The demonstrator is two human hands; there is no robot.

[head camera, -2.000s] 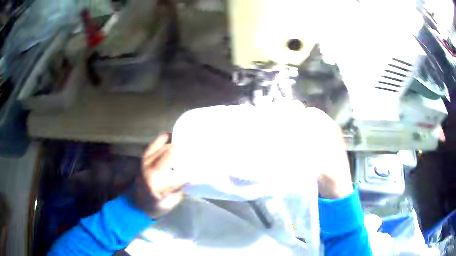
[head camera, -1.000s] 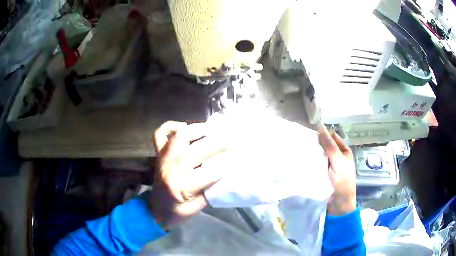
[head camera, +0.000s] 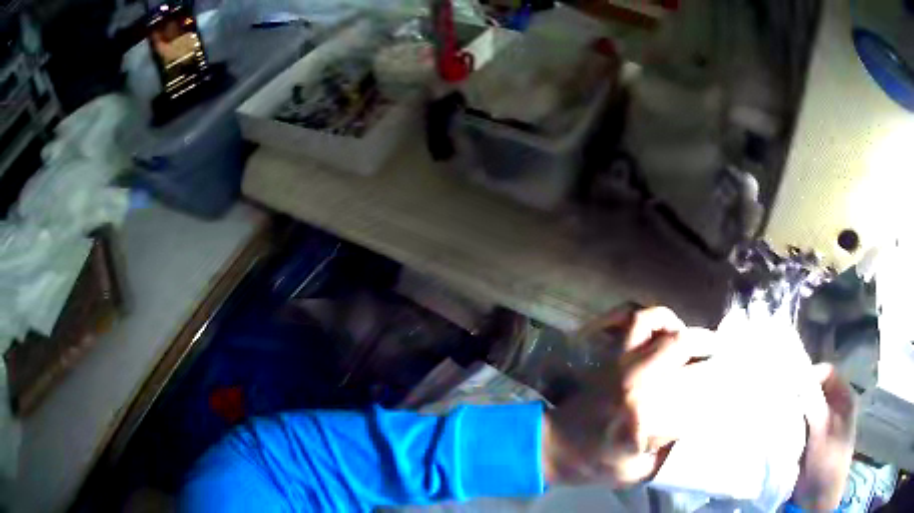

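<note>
A bright white garment [head camera: 737, 426] lies below the needle area at the lower right, overexposed so its folds barely show. My left hand [head camera: 641, 401] grips its left side, fingers bent over the cloth. My right hand [head camera: 830, 431] is at its right edge, partly hidden by cloth and glare; its fingertips show against the fabric. The presser foot and needle area [head camera: 777, 286] is just above the cloth, under the cream sewing machine head [head camera: 837, 150]. Whether the cloth is under the foot cannot be seen.
A worn table edge [head camera: 421, 215] runs left of the machine. On it stand a parts tray [head camera: 301, 130] and a clear plastic tub [head camera: 521, 160], with a red-handled tool [head camera: 448, 50] between them. A lit phone [head camera: 178, 50] stands on a lidded bin [head camera: 195, 165]. White cloth [head camera: 75, 200] is heaped at far left.
The view has swung left, so machine and hands now sit further right, and the phone, bin and white heap show. Both hands remain at the cloth's sides.
</note>
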